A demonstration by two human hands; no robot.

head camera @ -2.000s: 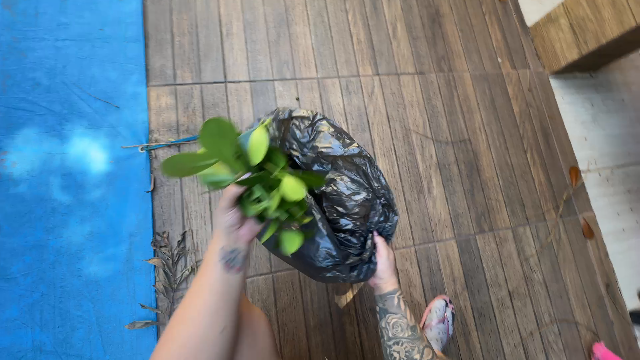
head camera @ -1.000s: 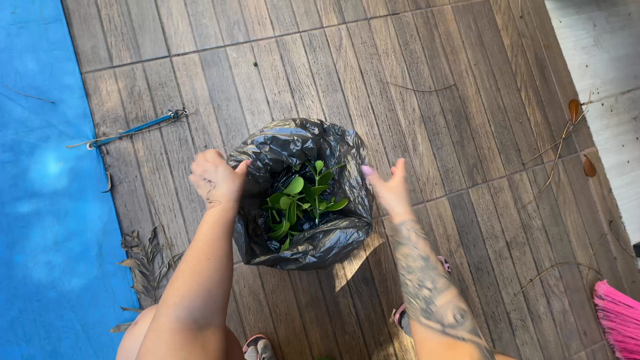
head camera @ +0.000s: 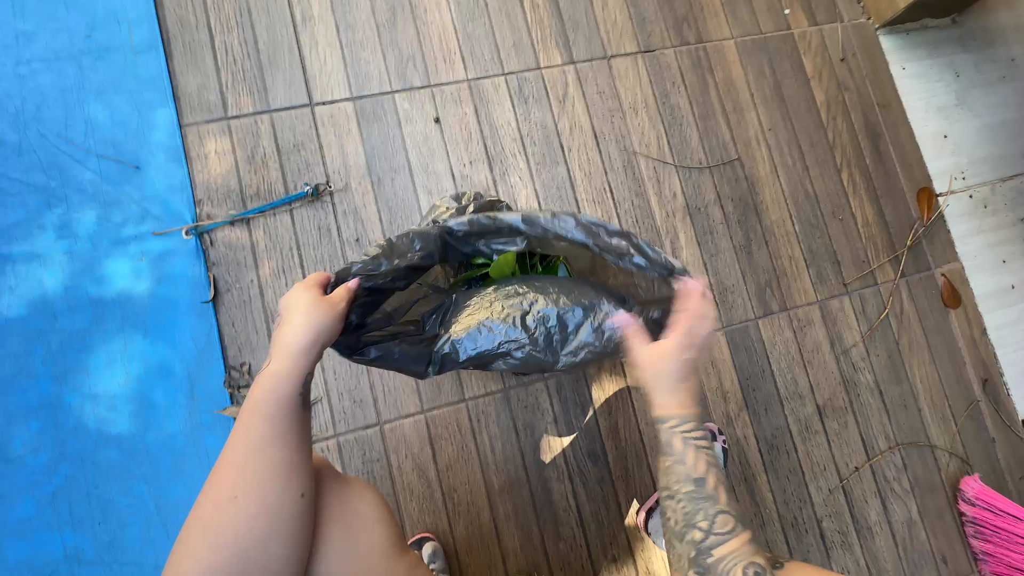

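A black plastic bag (head camera: 528, 324) is stretched wide between my two hands, above the wood-look tile floor. At its left end my left hand (head camera: 310, 314) pinches the rim between thumb and fingers. My right hand (head camera: 672, 340), somewhat blurred, grips the rim at the right end, thumb toward the near side. Green leaves (head camera: 512, 265) show inside through the bag's mouth; their stems and the bag's bottom are hidden by the near wall of the plastic.
Blue tarp (head camera: 96, 264) covers the left side, with a blue cord (head camera: 260, 210) at its edge. Pink broom bristles (head camera: 992, 520) show at lower right. Dry leaves (head camera: 950, 291) and thin twigs lie on the tiles (head camera: 512, 128). My sandalled feet are below the bag.
Two seconds ago my left hand held the leafy sprigs at the bag; a second ago they lay inside, with both hands apart from its rim. Now both hands grip the rim, and the mouth is pulled wide.
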